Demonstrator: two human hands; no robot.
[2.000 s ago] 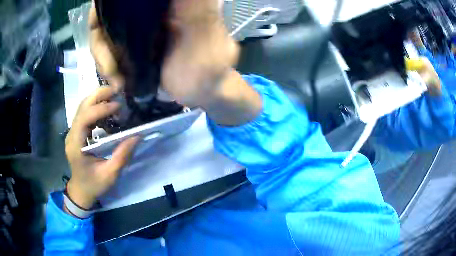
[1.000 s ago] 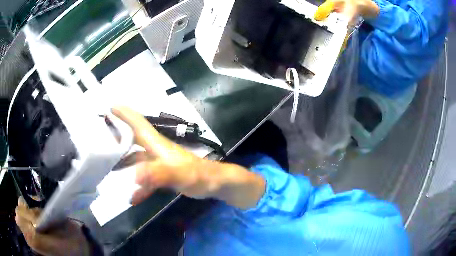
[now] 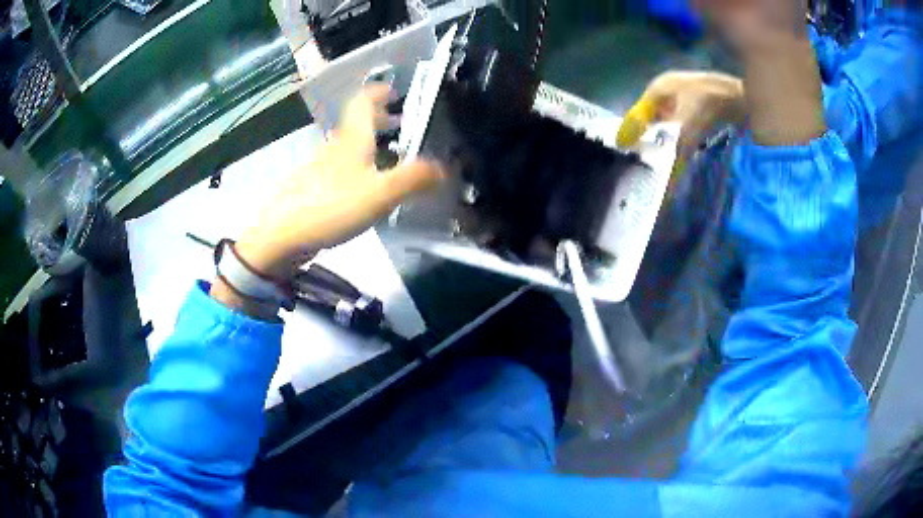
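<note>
A white housing [image 3: 644,225] with a black interior stands tilted in front of me, its open side towards me. A white strip [image 3: 592,319] hangs from its lower edge. My left hand [image 3: 329,192] is at its left wall, thumb over the wall's edge and fingers spread; blur hides whether it grips. My right hand [image 3: 759,30] is blurred and cut off by the top edge, above the housing's right side; what it holds cannot be told. The electric screwdriver [image 3: 339,301] lies on the white sheet [image 3: 182,258] below my left wrist.
Another person's hand [image 3: 698,99] with a yellow fingertip is at the housing's upper right corner. A second white housing [image 3: 349,76] stands behind my left hand. A clear plastic tub [image 3: 61,212] is at the left. The bench's front edge runs below the sheet.
The white piece that was between my hands at the left is out of view. My left hand has come to the housing, my right hand has moved up and right. The housing sits lower.
</note>
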